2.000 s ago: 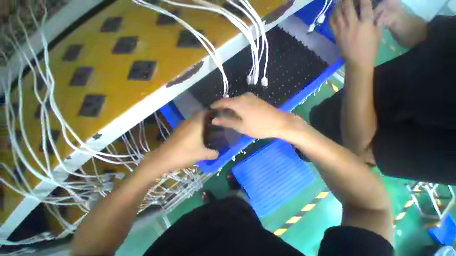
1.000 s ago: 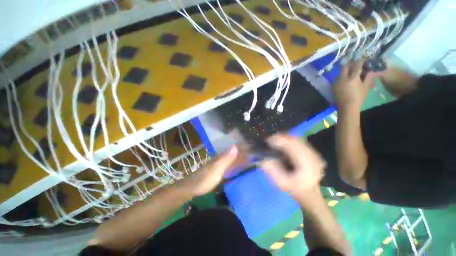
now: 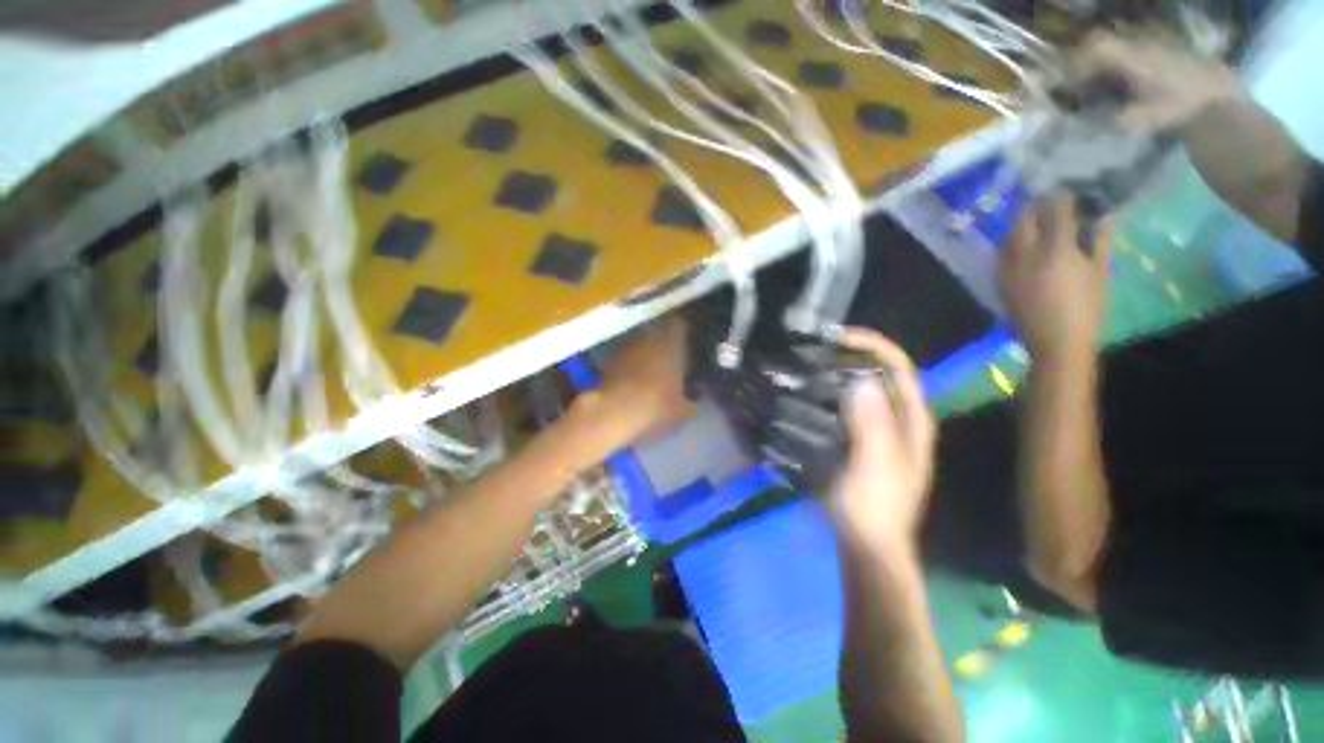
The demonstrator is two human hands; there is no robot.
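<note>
Several black power adapters (image 3: 791, 407) are bunched in front of the white shelf edge, over the tray. My right hand (image 3: 889, 436) is shut on them from the right, with fingers over the top and right side. My left hand (image 3: 646, 380) is at the left end of the bunch; its fingertips are hidden or blurred among dark shapes, so its grip cannot be told. White cables (image 3: 835, 261) hang over the shelf edge, and their ends reach down to the adapters. Whether any is plugged in cannot be told.
The yellow socket board (image 3: 479, 225) with dark sockets lies behind the white shelf edge (image 3: 523, 351). A blue-rimmed tray (image 3: 970, 356) sits below, and a blue crate (image 3: 762, 602) is lower down. Blurred cables hang at left. Another person's hands (image 3: 1053, 276) hold grey-black items at right.
The bunch of black adapters now shows clearly between my hands. My left hand has moved up to its left end, and my right hand is near the hanging cable ends. The other person's hands have moved.
</note>
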